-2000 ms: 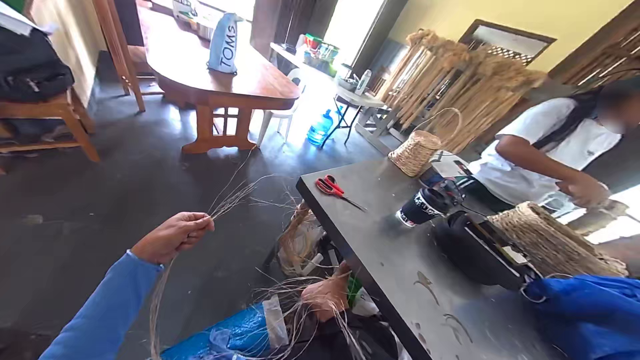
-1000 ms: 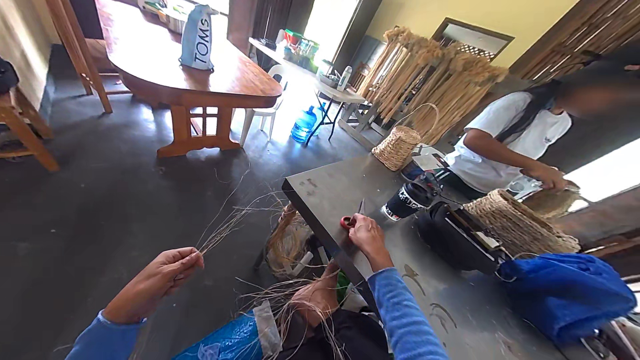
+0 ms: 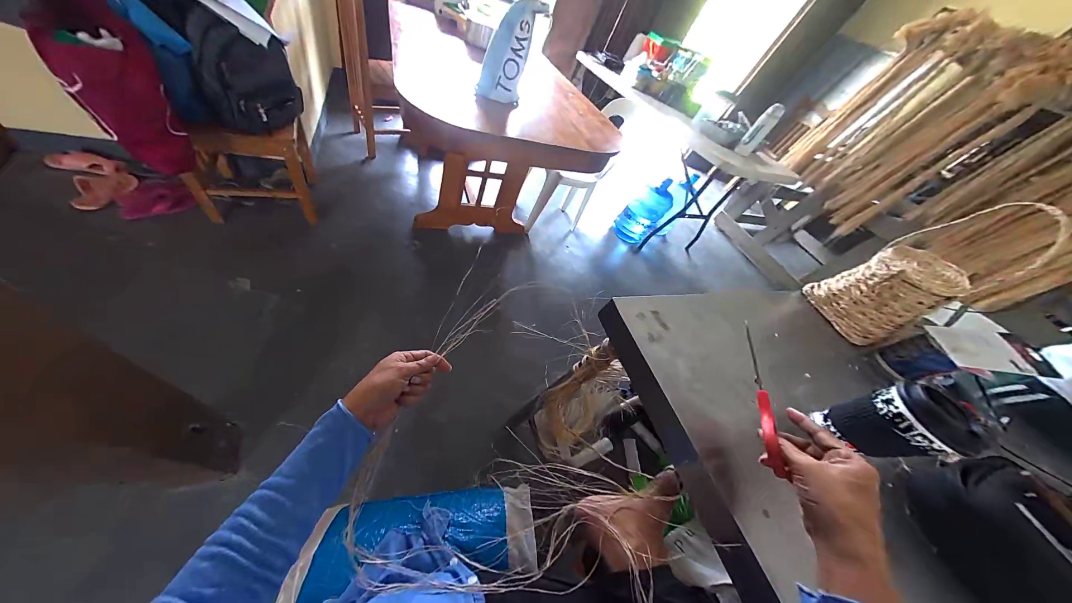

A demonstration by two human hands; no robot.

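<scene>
My left hand is closed around a thin bundle of pale plant fibers, whose loose ends fan out beyond the fingers. The other end of the strands trails down over a blue plastic-covered item at my lap. Over the grey table, my right hand has its fingers in the handles of red-handled scissors, the blades pointing away from me. More loose fibers lie tangled about a bare foot below the table's edge.
The grey table holds a woven basket, a black patterned cup and a black bag. A bin with fibers stands beside it. Beyond are a wooden table, a chair with bags and leaning fiber bundles.
My right hand, out of view at first, reached the scissors on the table and now has them lifted. My left hand keeps hold of the fibers. The view has swung right to left.
</scene>
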